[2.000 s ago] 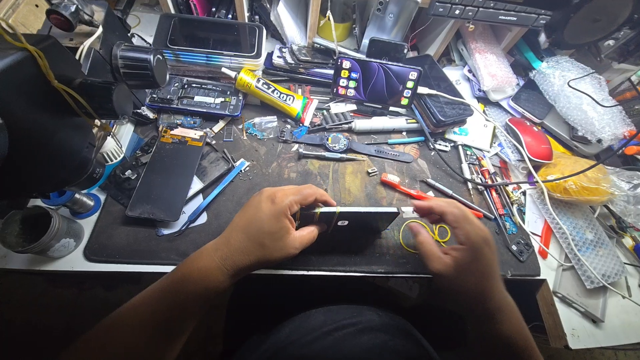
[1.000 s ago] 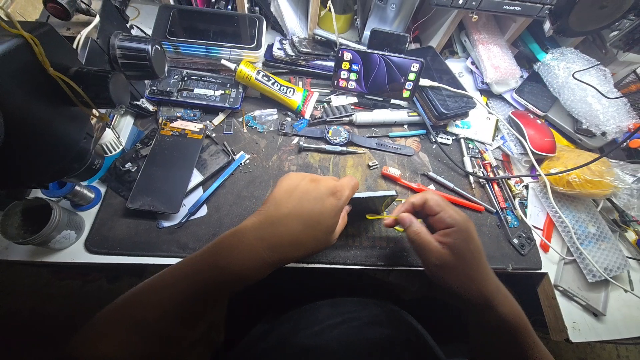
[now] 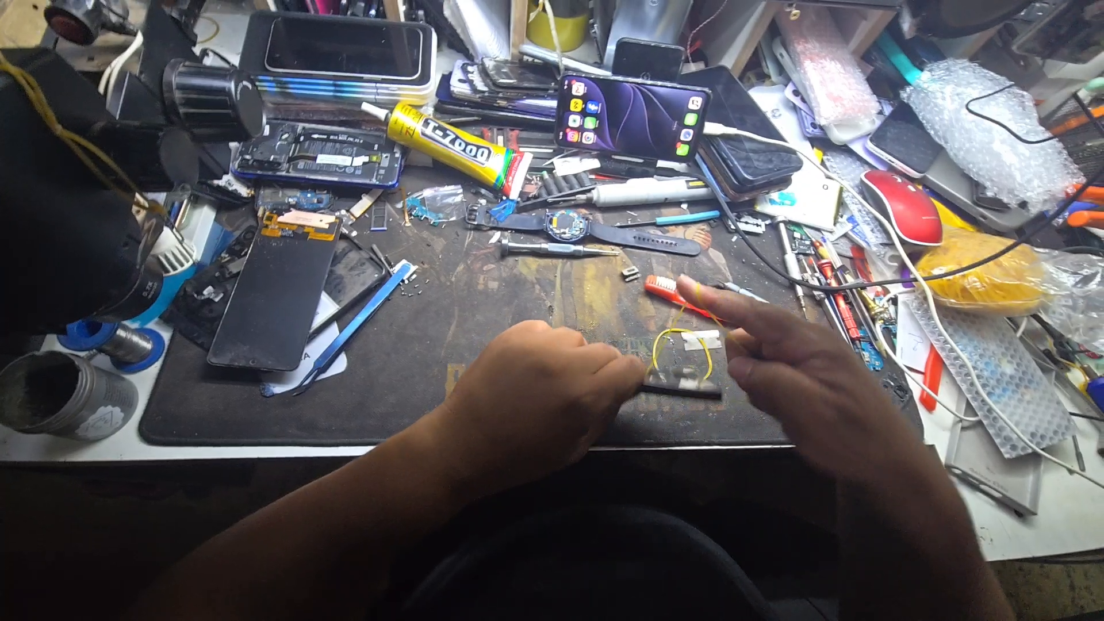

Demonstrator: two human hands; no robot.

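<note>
My left hand (image 3: 552, 388) is closed around a thin dark phone-like slab (image 3: 686, 390), held nearly edge-on over the mat's front part; most of it is hidden by the fingers. To its right, my right hand (image 3: 793, 379) is slightly blurred, its index finger stretched out. A thin yellow rubber band (image 3: 695, 297) runs from that fingertip back toward the other fingers. Just behind the slab's exposed end shows a yellow loop (image 3: 657, 345) beside a small white piece (image 3: 703, 340); whether this loop touches the slab, I cannot tell.
The black mat (image 3: 405, 379) holds a detached phone screen (image 3: 276, 302), a blue pry tool (image 3: 362, 315), a red brush (image 3: 677, 297), a screwdriver (image 3: 561, 249) and an opened smartwatch (image 3: 567, 225). Behind are a glue tube (image 3: 453, 147) and a lit phone (image 3: 632, 118). A red mouse (image 3: 901, 207) sits right.
Two seconds ago both hands were at the slab's ends and its broad dark face showed; now it is seen nearly edge-on. My right index finger has stretched out from its bent pose of one second ago.
</note>
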